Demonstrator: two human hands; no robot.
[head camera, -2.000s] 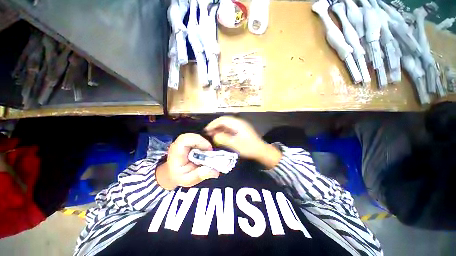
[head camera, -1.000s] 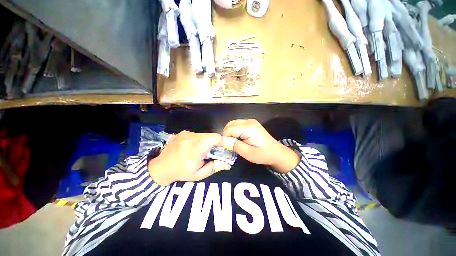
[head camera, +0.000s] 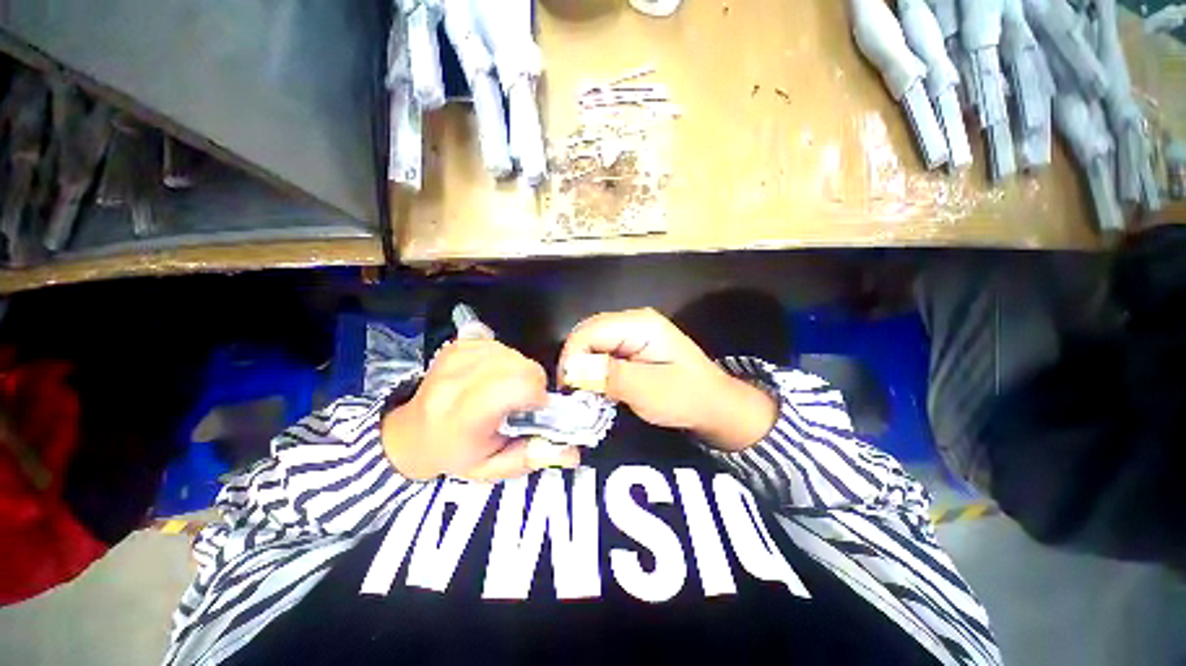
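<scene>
A grey-white limb-shaped workpiece (head camera: 562, 420) is held above the lap, its flared end with dark markings facing right. My left hand (head camera: 468, 409) is closed around its middle; a narrow grey tip shows above the hand. My right hand (head camera: 657, 375) is at the flared end, with thumb and fingers pinched and yellow on a fingertip. Whether a small part is between those fingers is hidden. Small pins (head camera: 627, 98) lie on a cardboard pad (head camera: 609, 215) on the bench.
The heating box (head camera: 247, 111) stands at left with workpieces inside. A small group of workpieces (head camera: 484, 78) lies beside it, a larger group (head camera: 995, 91) at right. The bench edge runs ahead of the hands. Neighbours' sleeves show at left (head camera: 46, 475) and right (head camera: 962, 364).
My right hand, blurred and away from the flared end two seconds ago, is now at it. My left hand has turned, so the workpiece's narrow tip shows. The bench has shifted upward in view.
</scene>
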